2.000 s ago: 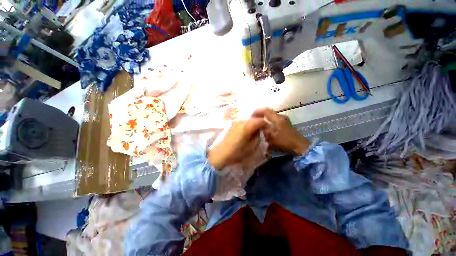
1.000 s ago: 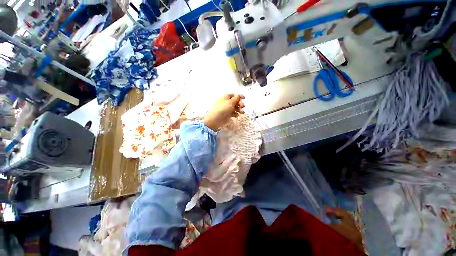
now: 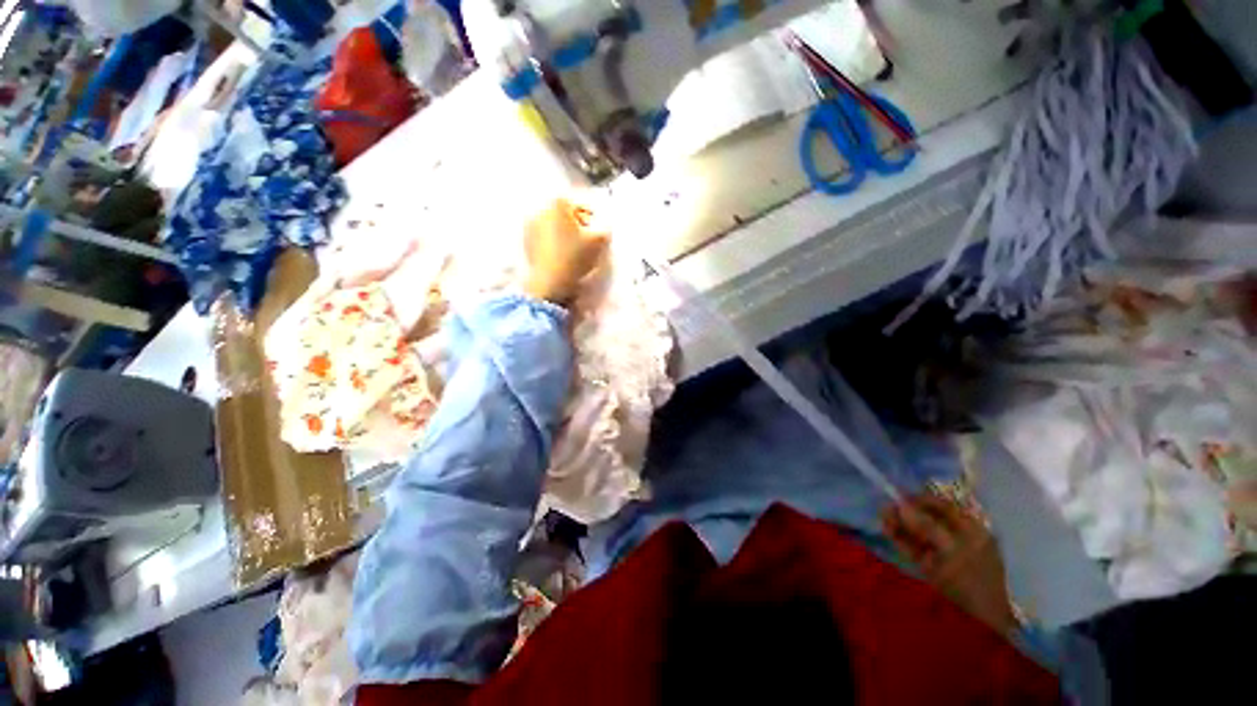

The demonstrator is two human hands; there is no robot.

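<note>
My left hand (image 3: 563,251) is at the needle area, its fingers partly washed out by lamp glare, closed on the pale floral garment piece (image 3: 601,400). The garment's crinkled part hangs over the table's front edge. My right hand (image 3: 951,549) is low at the right by my lap, closed on the end of a narrow pale fabric tie (image 3: 806,400). The tie runs taut and slanting up towards the garment by the presser foot; its far end is lost in glare. Orange-flowered cloth (image 3: 352,366) of the garment lies on the table to the left.
The sewing machine head (image 3: 593,69) stands above. Blue-handled scissors (image 3: 857,141) and a dark-red tool (image 3: 855,86) lie right of it. Lilac-white strips (image 3: 1082,179) hang at right above floral bundles (image 3: 1103,455). Blue floral cloth (image 3: 255,166) and taped cardboard (image 3: 283,455) are left.
My hands were together at the cloth 2 seconds ago; my right hand has since moved down to the right with the tie. The tie is now stretched higher and straighter. The view has shifted.
</note>
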